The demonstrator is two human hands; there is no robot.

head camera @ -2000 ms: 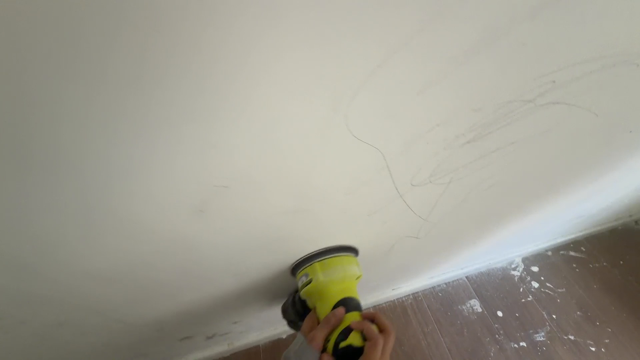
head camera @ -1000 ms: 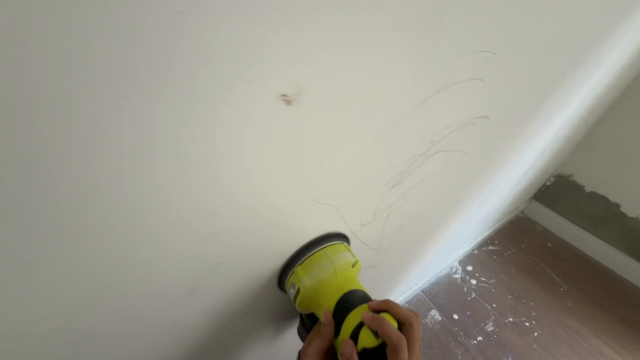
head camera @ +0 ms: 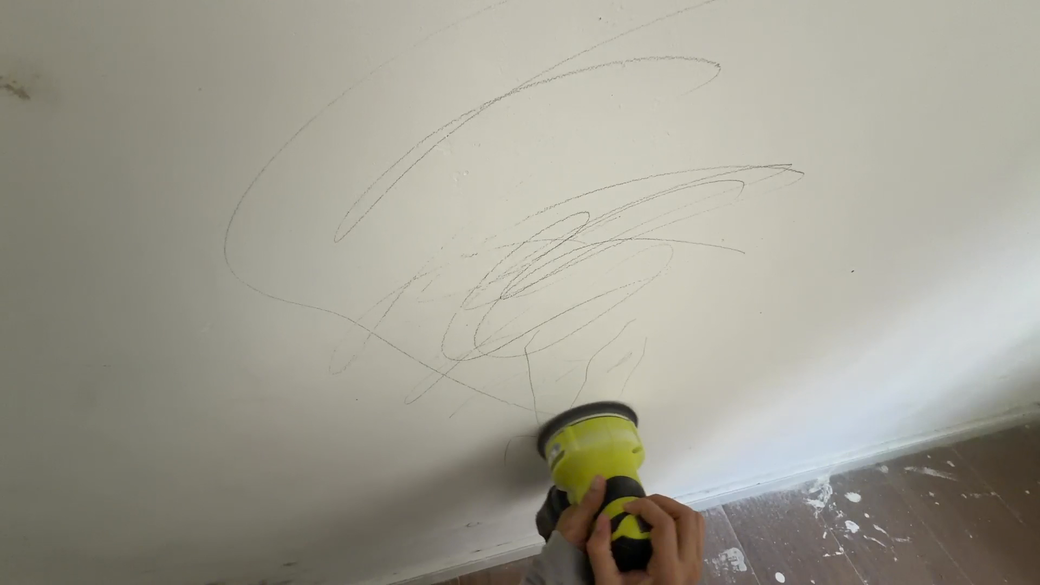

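Note:
A yellow-green and black random orbit sander stands with its round pad against a white wall, low down near the skirting. My left hand grips the sander's body from the left side, a grey sleeve at its wrist. Around the black and green rear of the tool, my right hand is closed from the right. Looping dark pencil-like scribbles cover the wall above the pad, and a few of the lines run down to the pad's edge. The pad's face is hidden against the wall.
A white skirting board runs along the foot of the wall. Beyond it lies a dark wood-look floor spotted with white paint. A small brownish blemish marks the wall at the upper left.
The view has shifted a lot over the wall. Both hands have stayed on the sander, which has moved along the wall to just below the scribbles.

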